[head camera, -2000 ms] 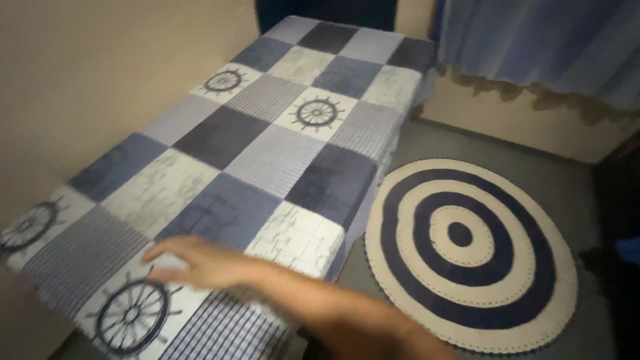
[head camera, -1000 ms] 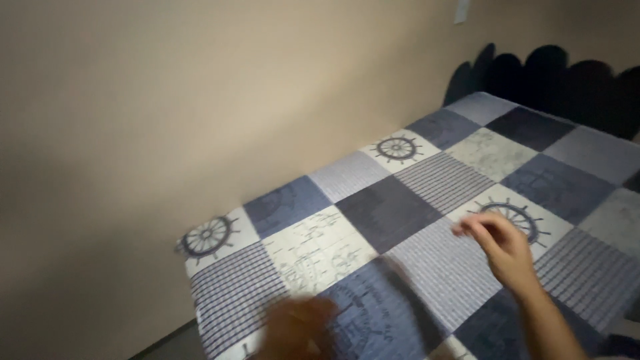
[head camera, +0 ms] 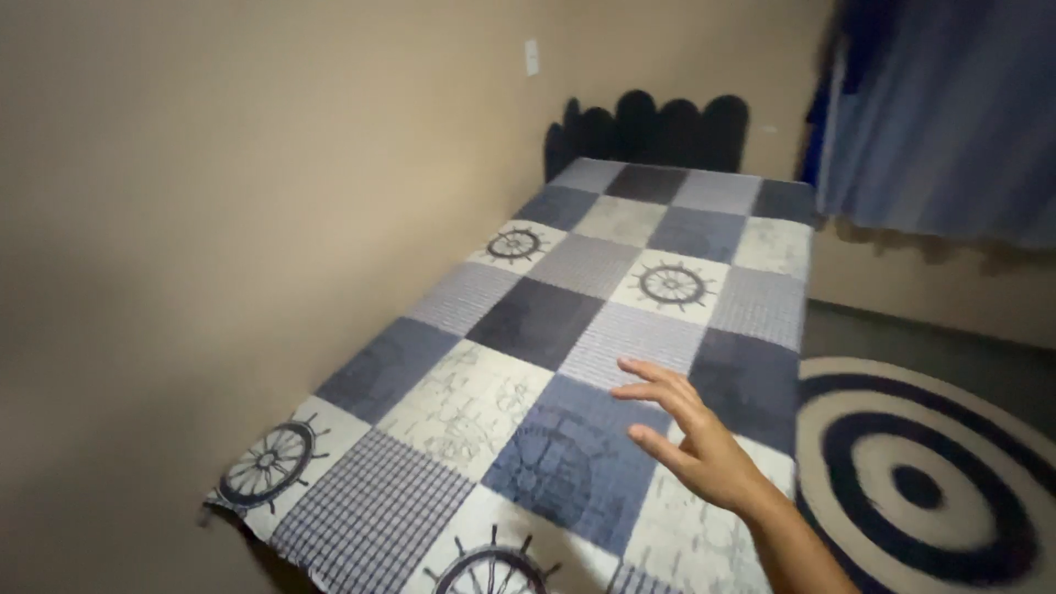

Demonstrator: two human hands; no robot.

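Note:
A bed stands along the wall, covered by a patchwork-print bedspread (head camera: 536, 322) with blue, grey, white and checked squares, some bearing ship's wheels. The cloth lies mostly flat. Over its lower right part is my right hand (head camera: 689, 437), fingers apart and thumb spread, holding nothing; whether it touches the cloth cannot be told. My left hand is out of view.
Behind the far end of the bed rises a dark scalloped headboard (head camera: 652, 132). A round rug (head camera: 874, 445) with dark and cream rings lies on the floor at right. Blue curtains (head camera: 949, 115) hang at upper right. A plain wall (head camera: 206, 206) borders the bed's left side.
The other hand, blurred at the lower edge one second ago, has left the view. My right hand is now more open. The view has swung left and then back to the right.

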